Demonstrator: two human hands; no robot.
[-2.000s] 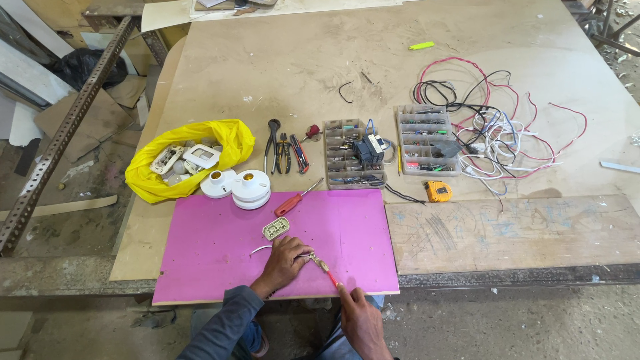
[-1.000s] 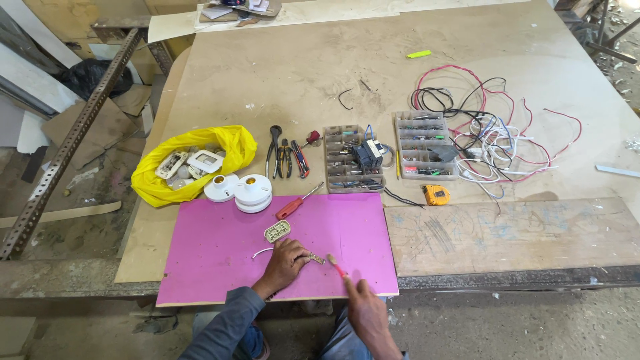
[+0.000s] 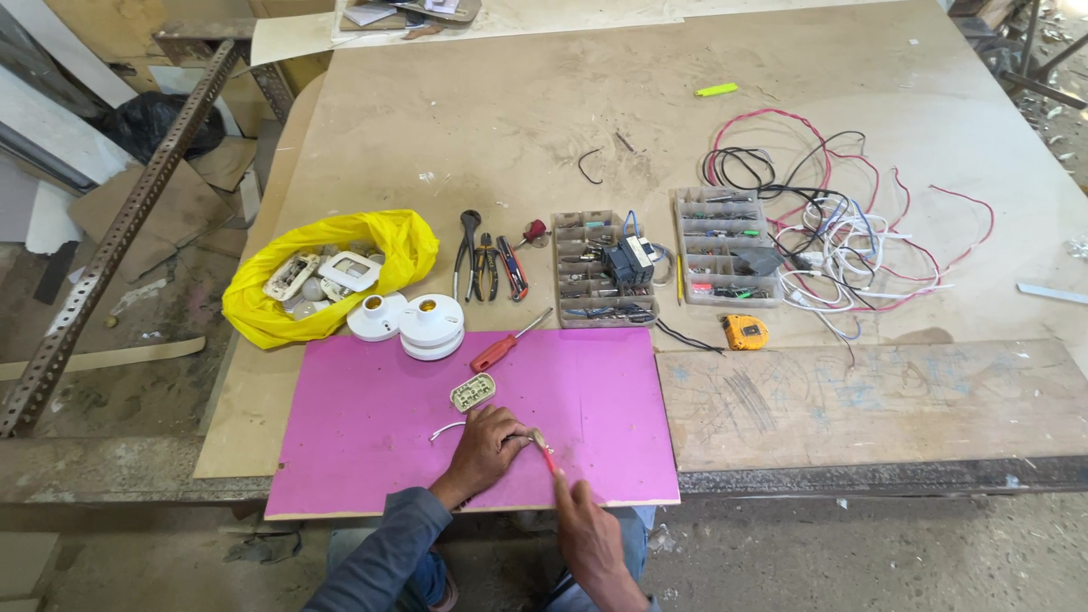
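Observation:
On a pink board, my left hand pinches a short white wire, whose one end curves out to the left. My right hand grips a small tool with a red handle; its tip lies at the wire's right end, beside my left fingertips. The tool's exact kind is too small to tell. Just above my left hand lies a cream plastic socket part. A red-handled screwdriver rests above that, near white lamp holders.
A yellow bag of fittings stands left of pliers and a utility knife. Two divided plastic boxes hold small parts. Tangled wires, a tape measure and a wooden plank are at right.
My right hand has brought the red-handled tool from slightly right of the wire's end back onto it. My left hand stays on the wire.

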